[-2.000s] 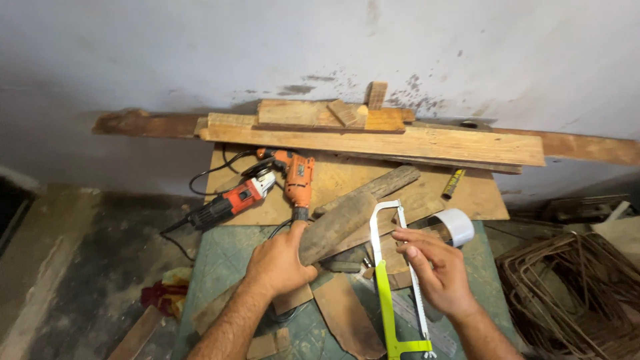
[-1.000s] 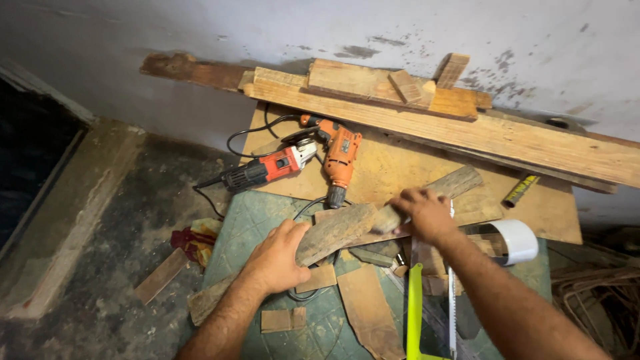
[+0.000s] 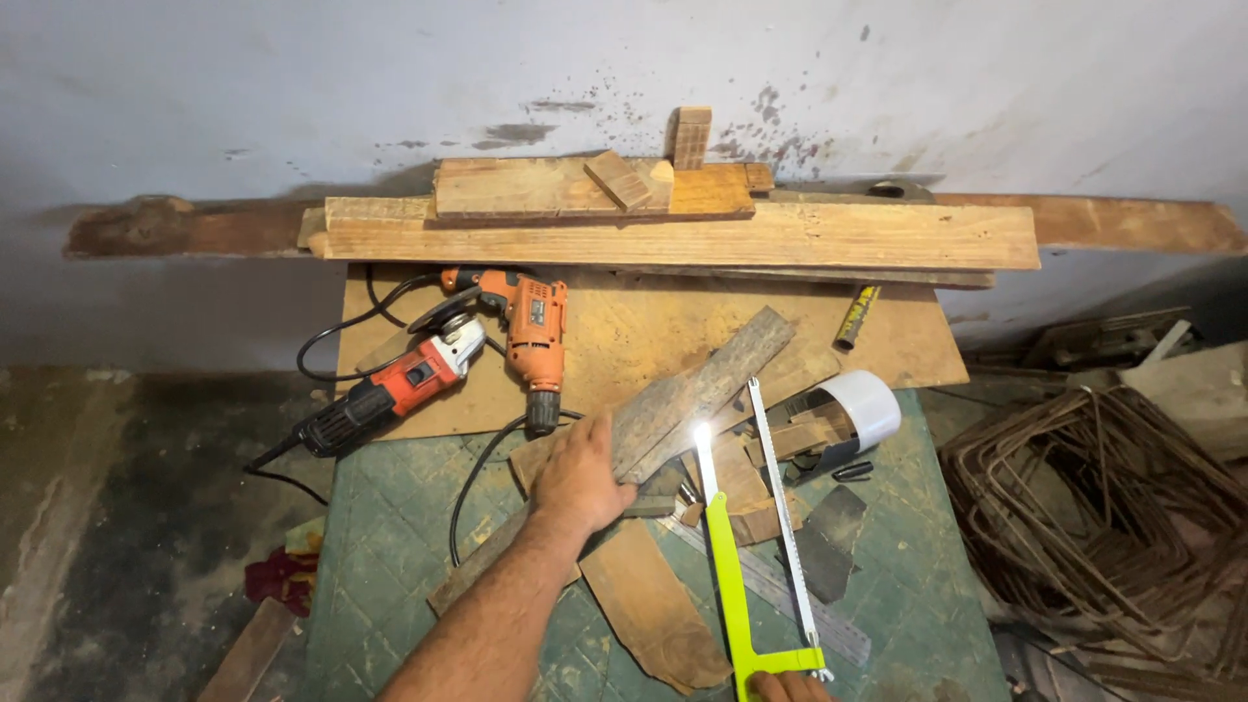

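Note:
My left hand (image 3: 575, 478) grips a weathered grey wooden board (image 3: 717, 380) near its lower end, over a pile of wood scraps. At the bottom edge, my right hand (image 3: 792, 687) is at the handle end of a hacksaw (image 3: 726, 556) with a lime-green and silver frame; most of that hand is cut off by the view. The saw's blade (image 3: 780, 507) runs along its right side, its upper tip beside the board. Below my left hand lies a brown wood offcut (image 3: 653, 609). A steel ruler (image 3: 843, 629) lies partly under the saw.
An orange drill (image 3: 536, 341) and a red angle grinder (image 3: 405, 385) with cords lie at the left. Long planks (image 3: 682, 234) stand stacked along the wall. A white cylindrical container (image 3: 863, 409) lies on its side at the right, and bent metal rods (image 3: 1063, 487) are beyond the table.
My right hand has left the board and moved down to the hacksaw's handle end. My left hand still holds the board. The view has shifted.

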